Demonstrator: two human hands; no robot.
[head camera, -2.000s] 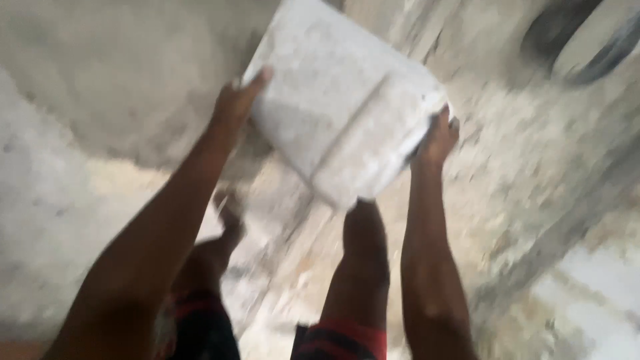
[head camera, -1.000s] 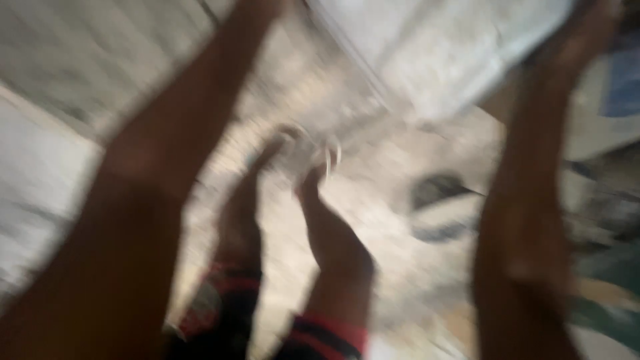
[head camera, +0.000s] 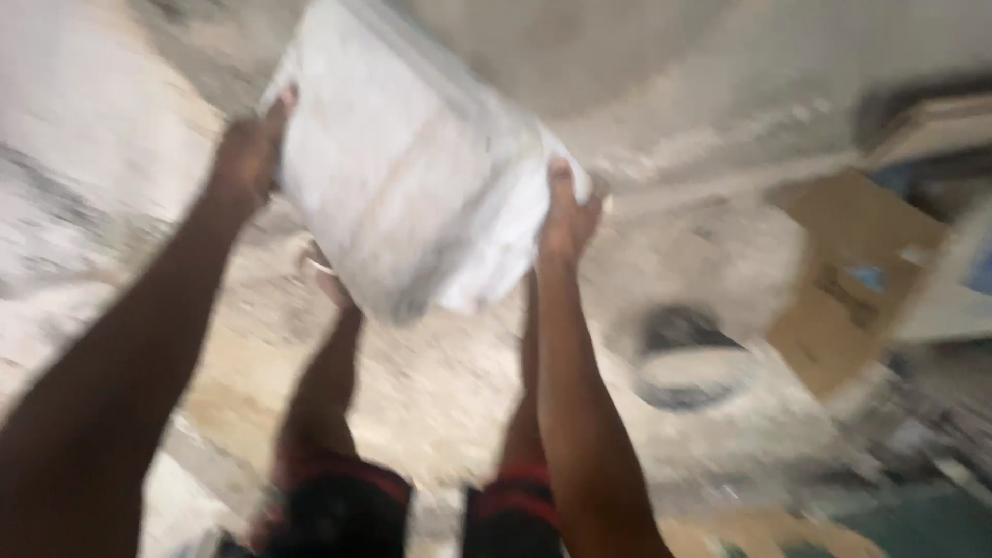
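Observation:
A large white slab-like block or package (head camera: 395, 163), smudged with grey, is held up in front of me between both hands; blur hides its exact kind. At its left edge my left hand (head camera: 252, 151) grips it, with the thumb on the upper face. My right hand (head camera: 570, 209) clasps the right edge, its thumb on the face too. The fingers beneath are mostly hidden. Below the block, my bare legs and dark shorts with red trim show over the floor.
The dusty, pale floor (head camera: 434, 387) is uneven. To the right lie a dark, curved, ring-like object (head camera: 686, 360) and a torn piece of brown cardboard (head camera: 860, 279). More blurred clutter fills the right edge.
The white block stays between my hands throughout. It was at the upper right of the view one second ago and is now nearer the centre, seen more fully. The view has swung considerably.

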